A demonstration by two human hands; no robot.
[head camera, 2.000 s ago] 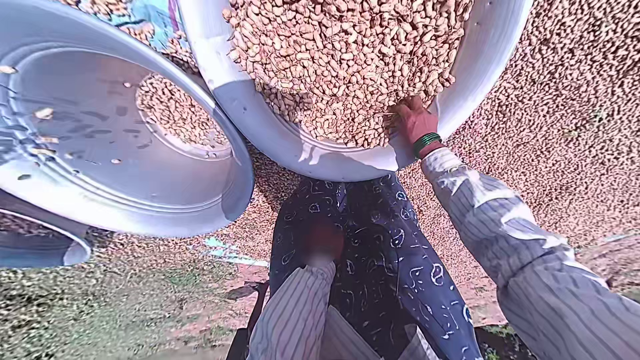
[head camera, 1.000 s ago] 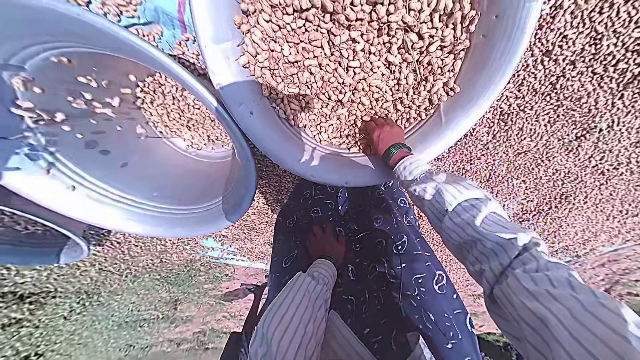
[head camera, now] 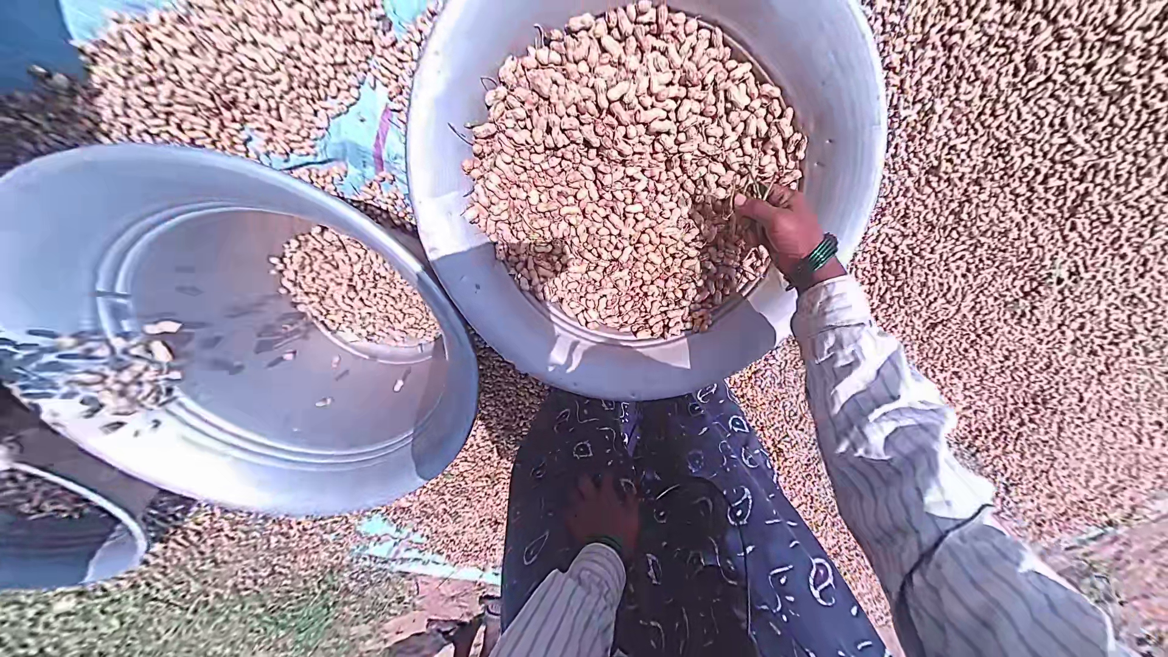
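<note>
A wide metal basin (head camera: 835,119) heaped with peanuts in their shells (head camera: 630,173) stands in front of my knees. My right hand (head camera: 783,228), with green bangles at the wrist, is over the basin's right side, its thumb and fingers pinched on a thin green stem (head camera: 756,190) at the edge of the heap. In the shade, my left hand (head camera: 602,513) rests with spread fingers on my dark patterned trousers (head camera: 693,547) and holds nothing.
A second metal basin (head camera: 274,474) tilts at the left, with a pile of peanuts (head camera: 351,287) inside and more peanuts blurred in the air over its left part. A third container (head camera: 119,547) is at lower left. Peanuts cover the ground (head camera: 1031,228) at right and a blue sheet (head camera: 360,137).
My right hand has moved from the basin's near rim up and right to the side of the heap. More peanuts show in the air over the left basin. The view has shifted.
</note>
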